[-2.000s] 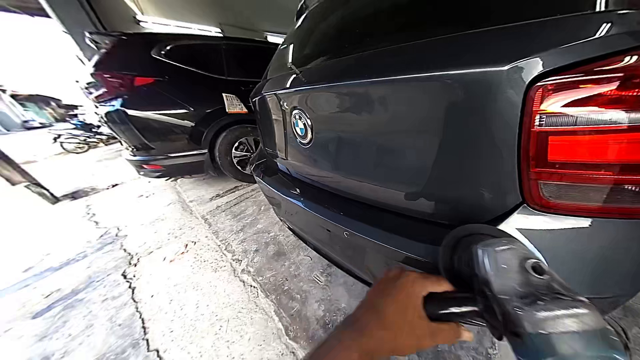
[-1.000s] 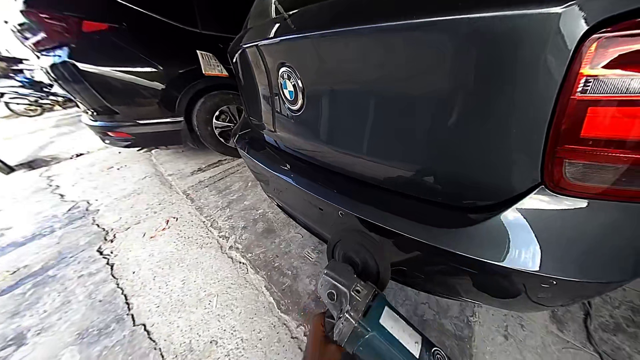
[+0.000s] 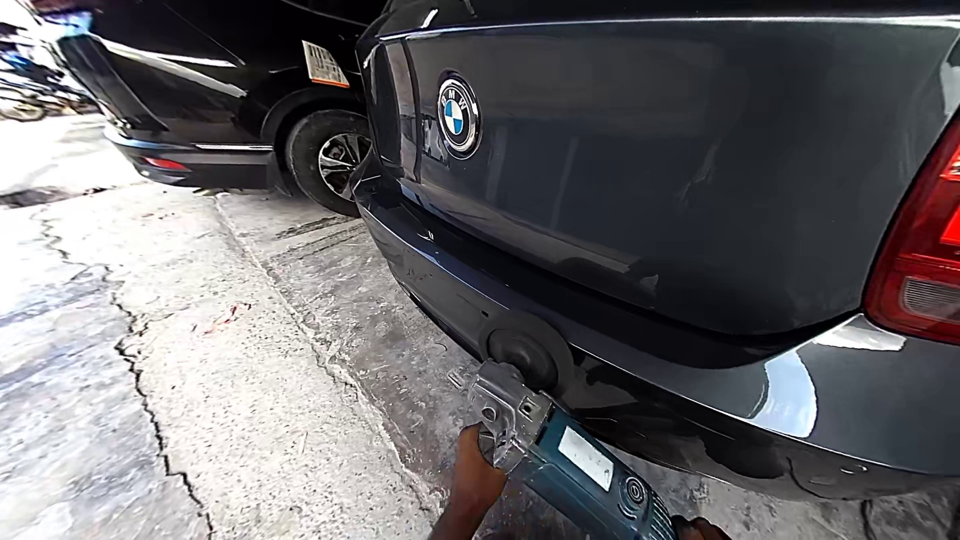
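Observation:
A rotary polisher with a teal body and a metal gear head reaches up from the bottom centre. Its dark round pad lies against the rear bumper of a dark grey BMW car; the blurred rim suggests spinning. My left hand grips the tool beside its gear head, fingers partly hidden behind it. At the bottom edge my right hand shows only in part, closed around the rear of the body. A red tail light is at the right, and the round badge sits on the tailgate.
A black car stands close behind at the left, its rear wheel near the BMW's far corner. Cracked concrete floor spreads below and left. A motorcycle is at the far left edge.
The polisher has moved left along the bumper from near the tail light, as seen two seconds ago. My left hand has moved with it. The view has shifted somewhat.

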